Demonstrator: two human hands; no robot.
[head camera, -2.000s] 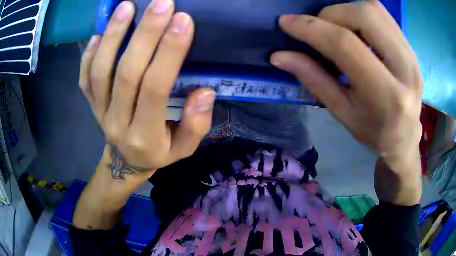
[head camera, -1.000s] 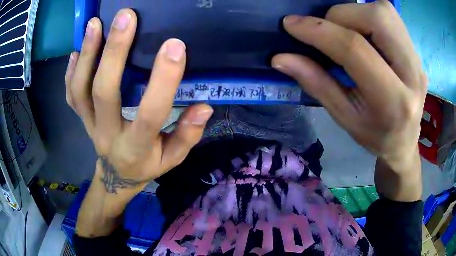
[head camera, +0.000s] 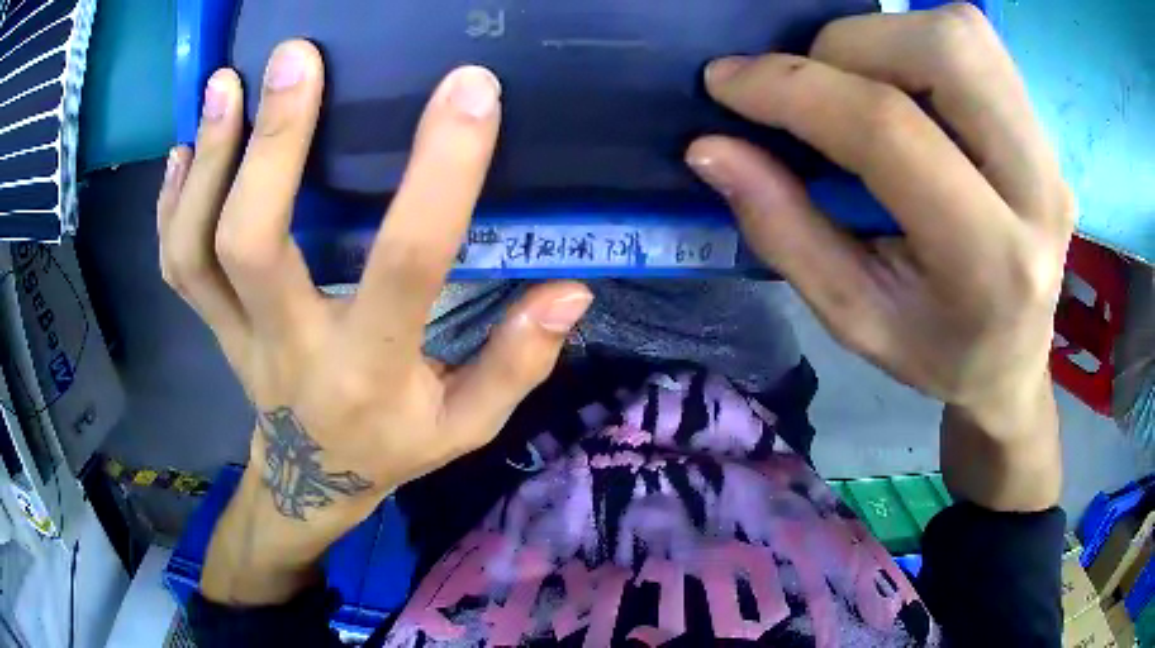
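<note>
A dark base unit (head camera: 570, 120), flat and rounded, lies underside up in a blue tray (head camera: 576, 218) with a handwritten label (head camera: 570, 248) on its near rim. A small FC mark shows near the picture's top. My left hand (head camera: 342, 317) is open, fingers spread, with fingertips over the unit's left part and the thumb below the tray rim. My right hand (head camera: 931, 215) is over the unit's right end, with index fingertip and thumb tip apart at its surface. The hand hides that end, so a grip or a strip under it cannot be told.
A sheet with rows of black strips (head camera: 36, 120) stands out at the upper left. Green bench surface (head camera: 146, 76) shows on both sides. Below are blue bins (head camera: 380, 557), a green box (head camera: 893, 506) and a red object (head camera: 1087, 323). A white printed carton (head camera: 63, 342) is at left.
The tray and unit have shifted slightly left and down in the picture, baring the FC mark. My left fingers have spread and moved left. My right hand has stayed nearly in place.
</note>
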